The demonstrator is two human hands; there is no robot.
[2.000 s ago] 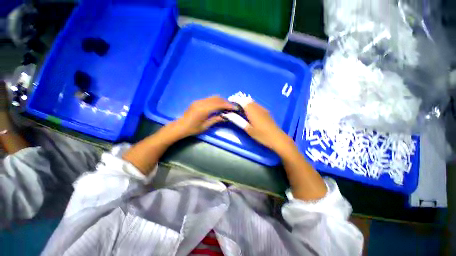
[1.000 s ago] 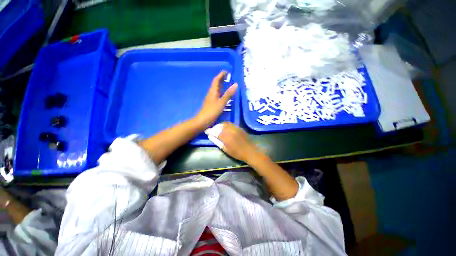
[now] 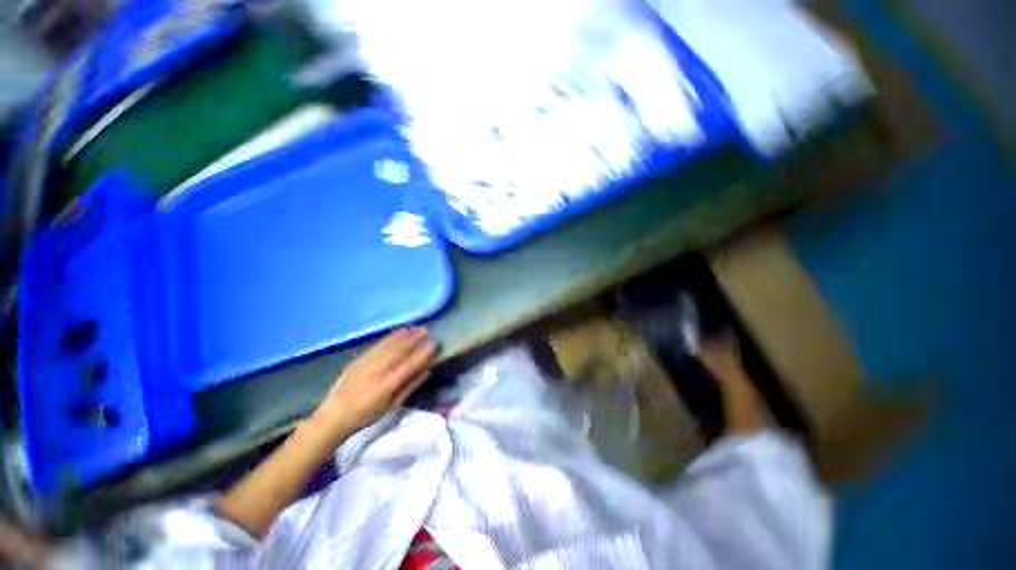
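Note:
The frame is blurred. My left hand (image 3: 387, 373) lies on the bench's front edge below the middle blue tray (image 3: 306, 351), with nothing seen in it. My right hand (image 3: 722, 362) is low at the right, below bench level, at a dark opening beside brown cardboard. It is too blurred to tell whether it holds anything. Two small groups of white clips (image 3: 406, 229) lie at the middle tray's right side. The clip tray (image 3: 490, 238) is heaped with white clips. Several black housings (image 3: 80, 334) lie in the left blue bin (image 3: 45, 406).
A brown cardboard box (image 3: 769, 290) stands below the bench at the right, with something clear and shiny inside. A pale flat panel (image 3: 769, 78) lies beside the clip tray. A green surface (image 3: 201, 106) and another blue tray (image 3: 111, 61) are behind, at the upper left.
The view has turned right and down. My right hand has left the middle tray and gone down to the right, below the bench. My left hand has moved from the tray to the bench edge.

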